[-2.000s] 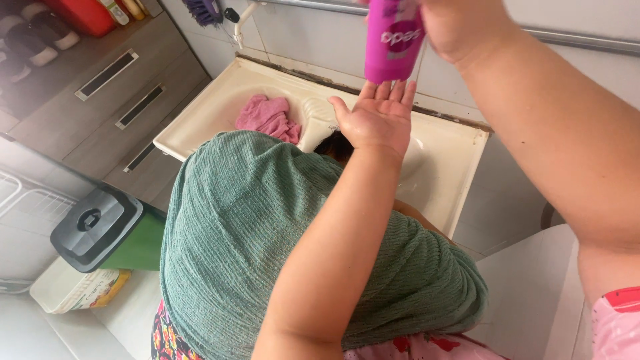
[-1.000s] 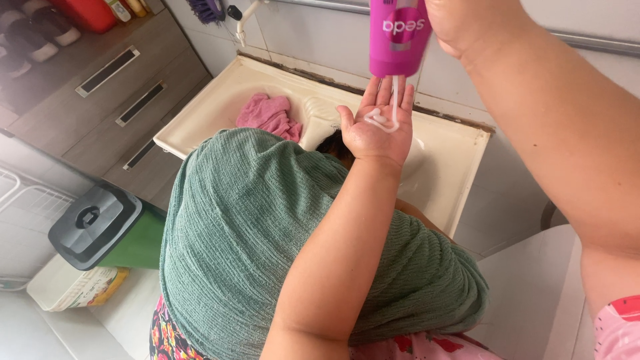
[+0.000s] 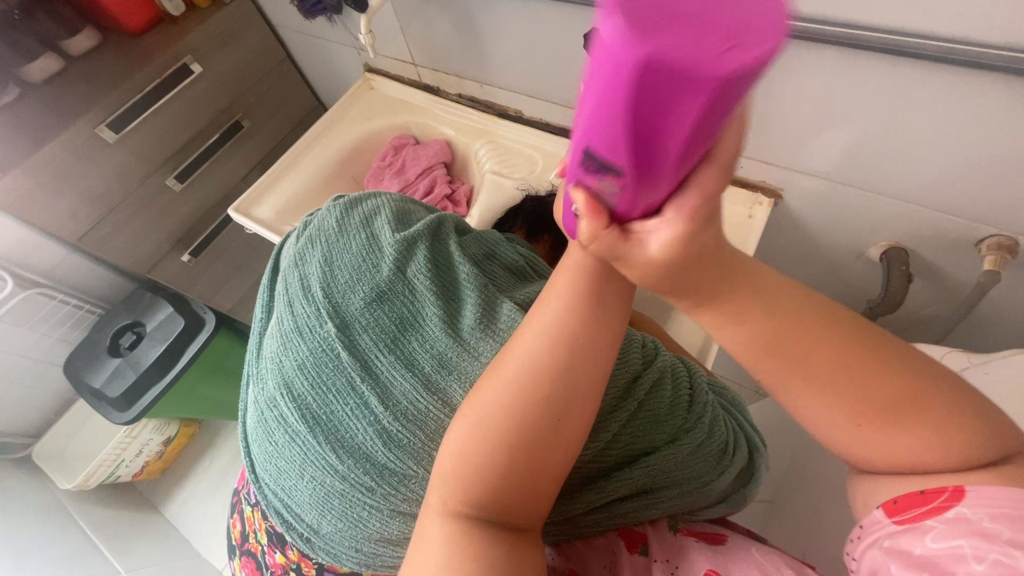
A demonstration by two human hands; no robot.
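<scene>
My right hand [image 3: 672, 232] grips a magenta plastic bottle [image 3: 664, 104], which is tilted in front of the washbasin. Behind the bottle my left hand is almost wholly hidden; only its wrist and a sliver of its edge [image 3: 560, 210] show. Whether it touches the bottle, and what lies in its palm, I cannot see. Below my arms a person bends over the cream washbasin [image 3: 280, 180], back covered by a green knitted cloth [image 3: 384, 344]. Some of the person's dark hair [image 3: 532, 220] shows beside my left wrist. A pink cloth [image 3: 420, 172] lies in the basin.
A drawer cabinet [image 3: 152, 176] stands at the left, with shoes on top. Under it are a green bin with a grey lid [image 3: 140, 348] and a pale plastic container [image 3: 80, 448]. A white tap [image 3: 366, 32] is on the wall. Pipes [image 3: 892, 280] come out of the wall at the right.
White cream flowed from the bottle onto my open left palm one second ago. Since then the bottle and my right hand have come down in front of that palm and hide it.
</scene>
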